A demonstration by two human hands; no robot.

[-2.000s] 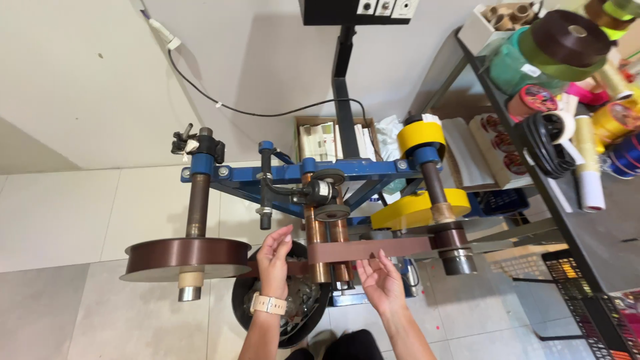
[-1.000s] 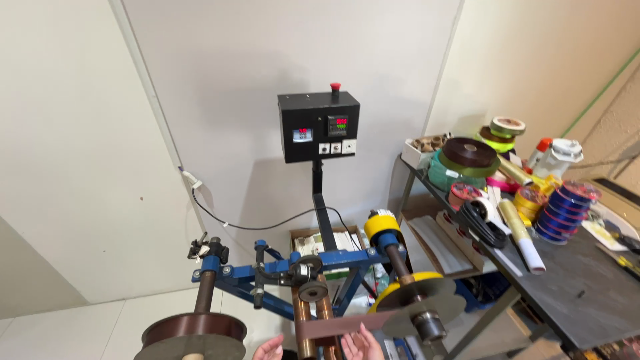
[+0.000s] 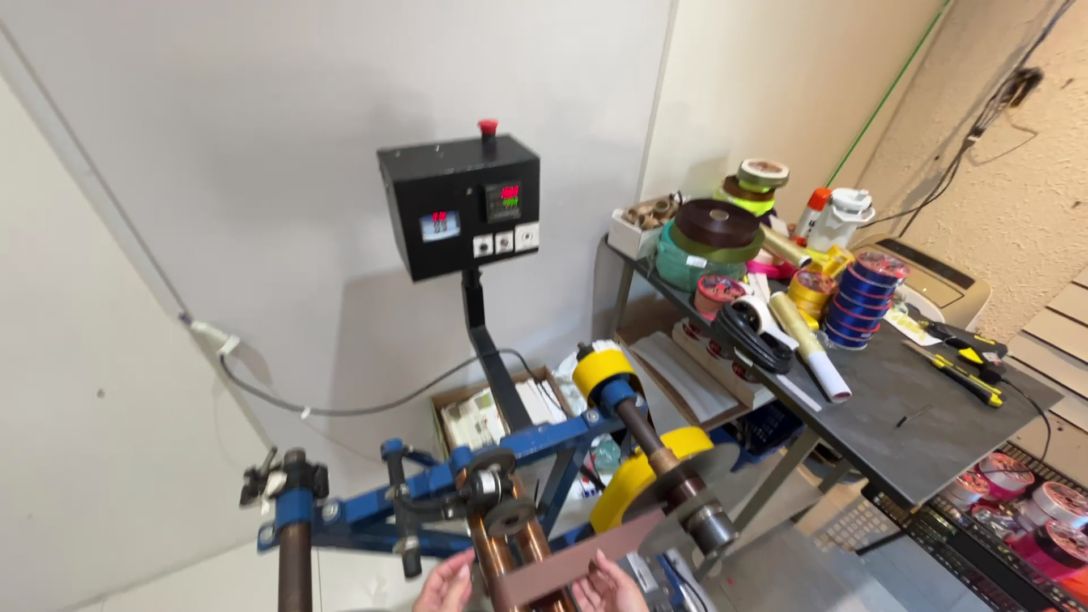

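A brown ribbon [image 3: 565, 565] runs over the copper-coloured rollers [image 3: 531, 540] of a blue metal winding machine [image 3: 382, 497] to a spool shaft [image 3: 680, 493] with metal discs at the right. My left hand [image 3: 446, 585] is beside the rollers on their left, fingers curled and apart, holding nothing visible. My right hand [image 3: 608, 585] is at the ribbon's lower edge, right of the rollers, fingertips near or touching it; whether it pinches the ribbon is unclear. A black control box [image 3: 463, 204] with lit displays and a red button stands on a post above the machine.
A dark table [image 3: 901, 433] at right holds ribbon rolls [image 3: 718, 229], blue spools [image 3: 863, 302], a coiled black cable [image 3: 752, 336], cardboard tubes and cutters. A power cord [image 3: 340, 412] hangs along the wall. Behind the machine is a cardboard box [image 3: 442, 416]; pink spools [image 3: 1054, 544] fill a lower rack.
The view has tilted up from the rollers, bringing in the whole control box. The large brown ribbon reel at left, seen earlier, has left the frame. Both hands remain near the rollers.
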